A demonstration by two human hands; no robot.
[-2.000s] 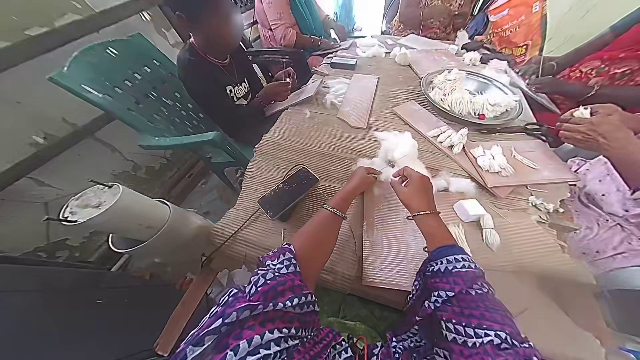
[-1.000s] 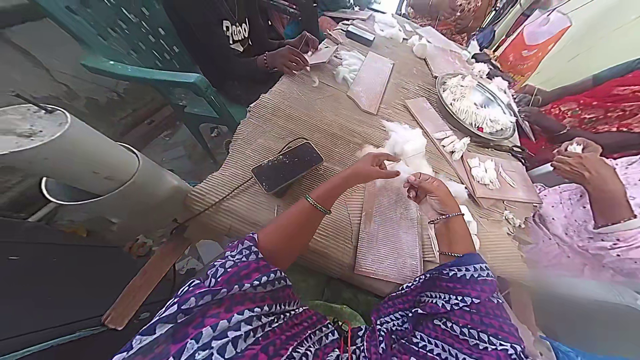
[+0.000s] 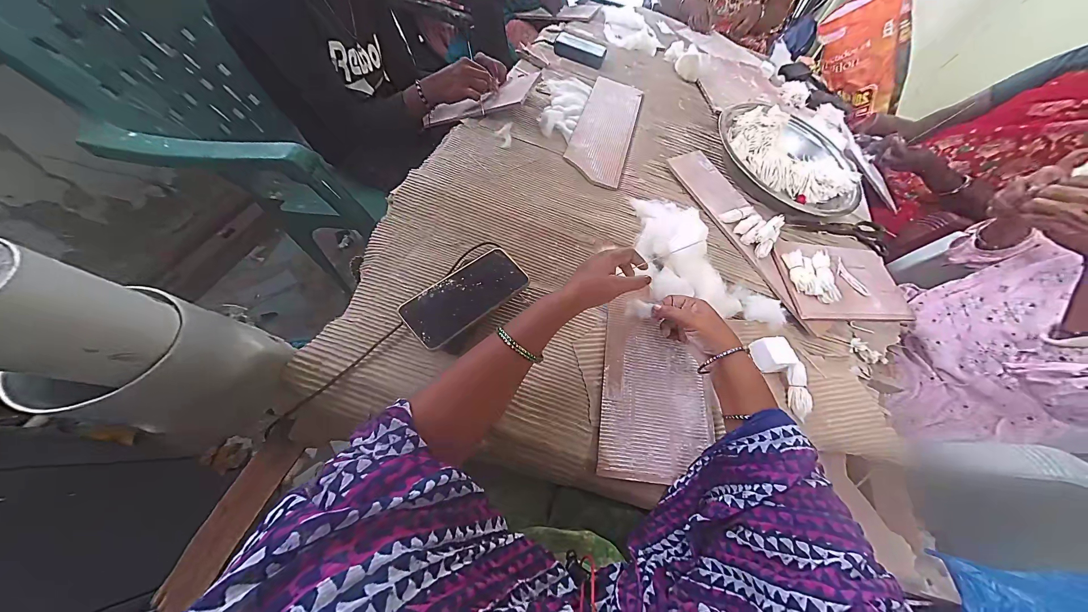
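Observation:
Both my hands are over the far end of a ribbed flat board (image 3: 654, 399), in front of a fluffy heap of white cotton (image 3: 676, 234). My left hand (image 3: 608, 276) has its fingertips on a tuft of cotton at the heap's near edge. Just right of it and nearer to me, my right hand (image 3: 684, 316) pinches a small wisp of cotton (image 3: 639, 308) between thumb and finger. Right of my right wrist lie a white block (image 3: 769, 354) and a tied bundle of cotton wicks (image 3: 799, 399).
A phone (image 3: 463, 297) with a cable lies left of my hands. Further boards (image 3: 603, 132) stand around, some with wick bundles (image 3: 812, 276). A steel plate (image 3: 731, 149) of wicks and dark scissors (image 3: 837, 227) are at the right. Co-workers sit on both sides; a green plastic chair (image 3: 195, 153) is at the left.
My hands have stayed at the cotton; the left has turned, its fingers now pointing into the heap's edge. The view has shifted somewhat.

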